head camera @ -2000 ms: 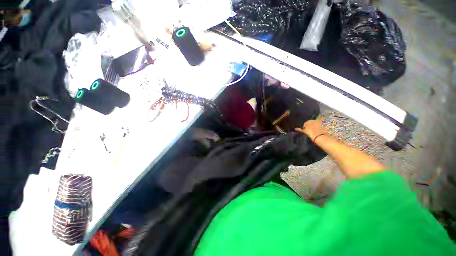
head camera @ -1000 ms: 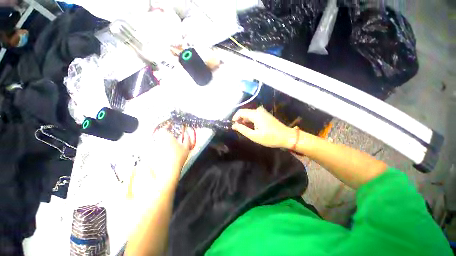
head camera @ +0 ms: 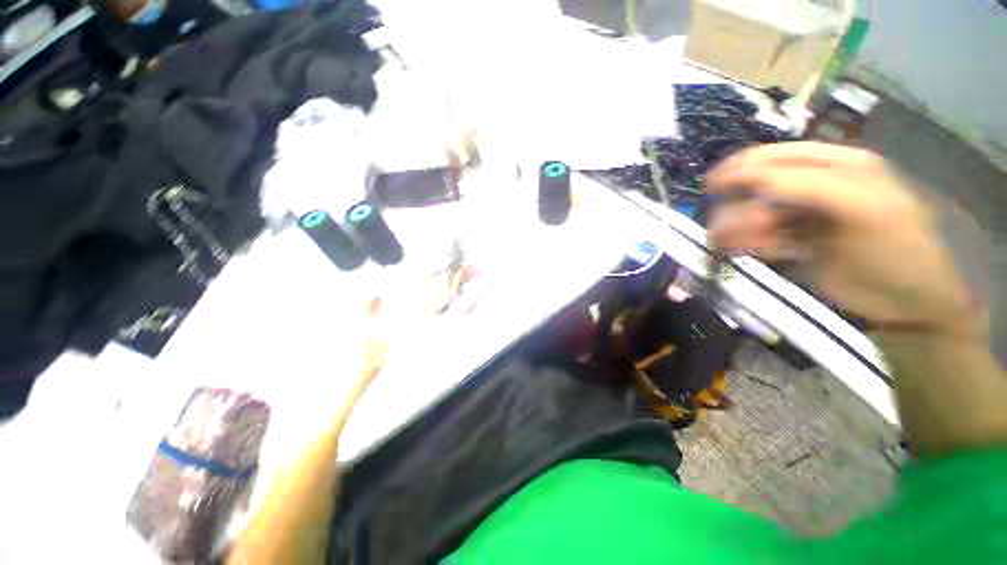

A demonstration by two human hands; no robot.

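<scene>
My right hand is raised at the right, blurred, with its fingers curled; I cannot tell whether it holds something. My left hand is over the white table, washed out by glare, and its fingers are hard to make out. Red-handled scissors lie on the table to the right of my left hand. A black garment lies across my lap below the table edge.
Two black thread cones lie together, another stands apart. A striped pouch is at the lower left. Chain lies on dark cloth. A long white bar runs along the right. A cardboard box is at the back.
My right hand has risen away from the table edge to the right. The dark beaded strip it held there no longer shows on the table. The view has shifted, showing more at the back.
</scene>
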